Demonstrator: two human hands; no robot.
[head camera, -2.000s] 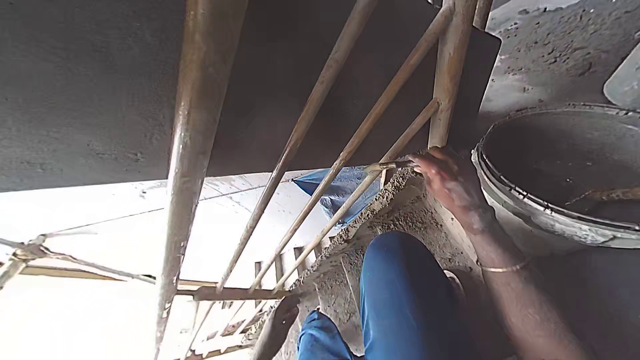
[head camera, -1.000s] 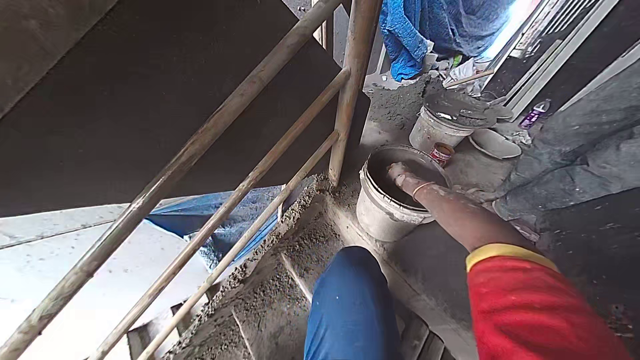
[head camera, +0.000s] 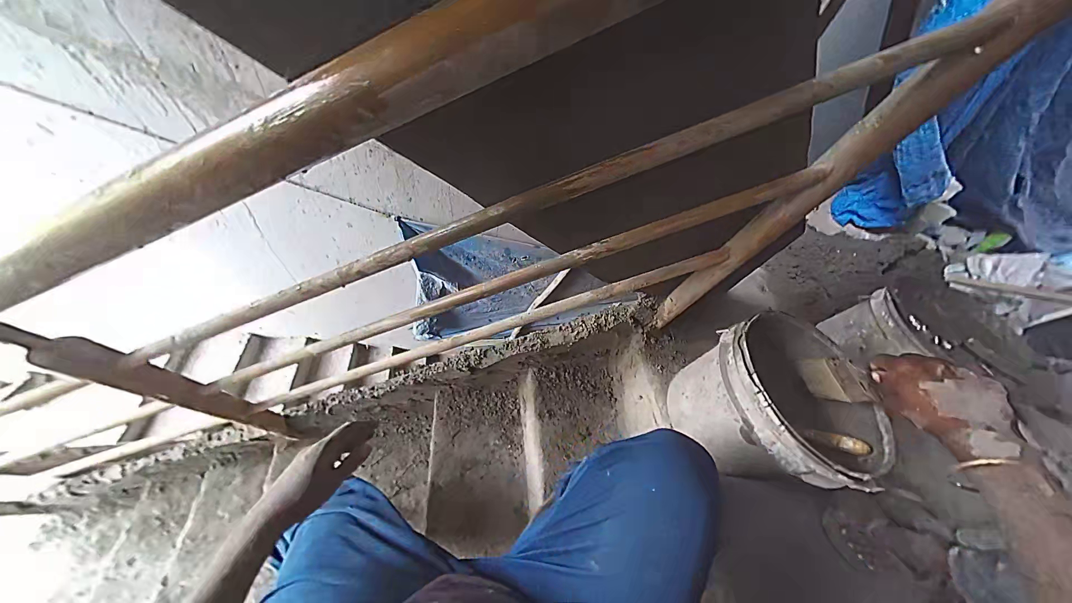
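My left hand (head camera: 322, 459) is low at the left, by the lower end of a dark flat bar (head camera: 159, 381) that crosses the railing; whether it grips anything is unclear. My right hand (head camera: 950, 402) is at the right, its fingers bent beside the rim of a mortar-smeared bucket (head camera: 712, 402); its fingertips are partly hidden. Inside the bucket lie a tan flat piece (head camera: 836, 379) and what looks like a wooden handle (head camera: 837, 442). Rough wet mortar (head camera: 536, 339) runs along the stair edge beneath the railing (head camera: 519, 276).
Mortar-covered steps (head camera: 477, 444) lie before my knees. A second bucket (head camera: 871, 322) stands behind the first. Blue sheeting (head camera: 892, 180) hangs at the upper right, above rubble (head camera: 946, 226). The thick handrail (head camera: 276, 142) slants across the upper left, with a lower flight (head camera: 327, 364) beyond the bars.
My right hand, inside the bucket one second ago, is now outside its rim. My left hand, out of view then, shows again at the left. The view has swung.
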